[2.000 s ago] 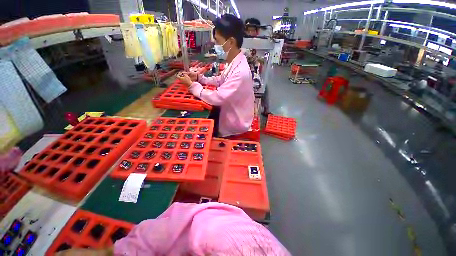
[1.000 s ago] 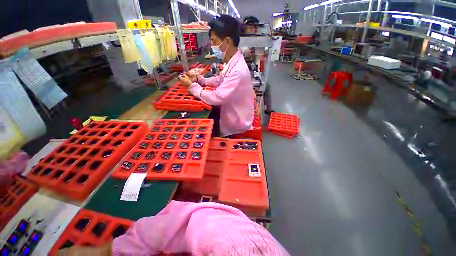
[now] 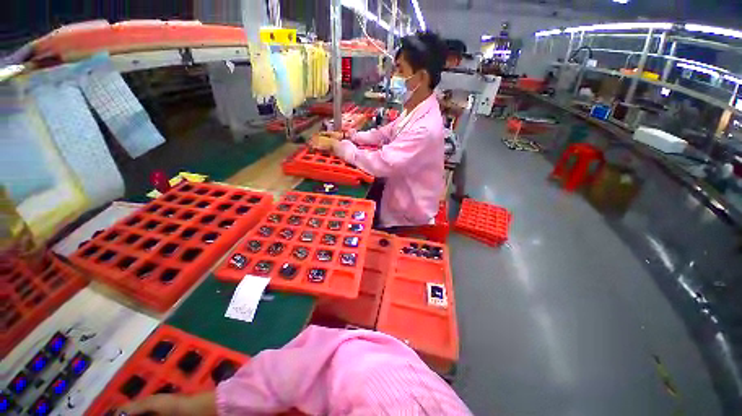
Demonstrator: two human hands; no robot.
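Observation:
The working tray (image 3: 154, 333), red-orange with square pockets, lies at the lower left and is cut off by the bottom edge. Dark smartwatch bodies (image 3: 191, 361) sit in its pockets. My right hand (image 3: 159, 404), in a pink sleeve, reaches over the tray at the bottom edge. Its fingers are cut off and blurred, so I cannot tell what it holds. My left hand is not in view. Charging watches (image 3: 39, 362) glow blue and red in two rows on a white sheet (image 3: 122, 313) left of the tray.
A side tray (image 3: 285, 286) of watches and stacked trays (image 3: 207, 272) lie ahead, with a paper slip (image 3: 246, 298) on the green mat (image 3: 281, 315). Open red trays (image 3: 419, 325) stand at the right. A person in a pink smock (image 3: 411, 162) works at the bench beyond. A grey aisle runs at right.
The view has turned left, so the trays and the person appear further right. My right hand shows slightly more at the bottom edge. The person beyond has lowered their hands towards their tray.

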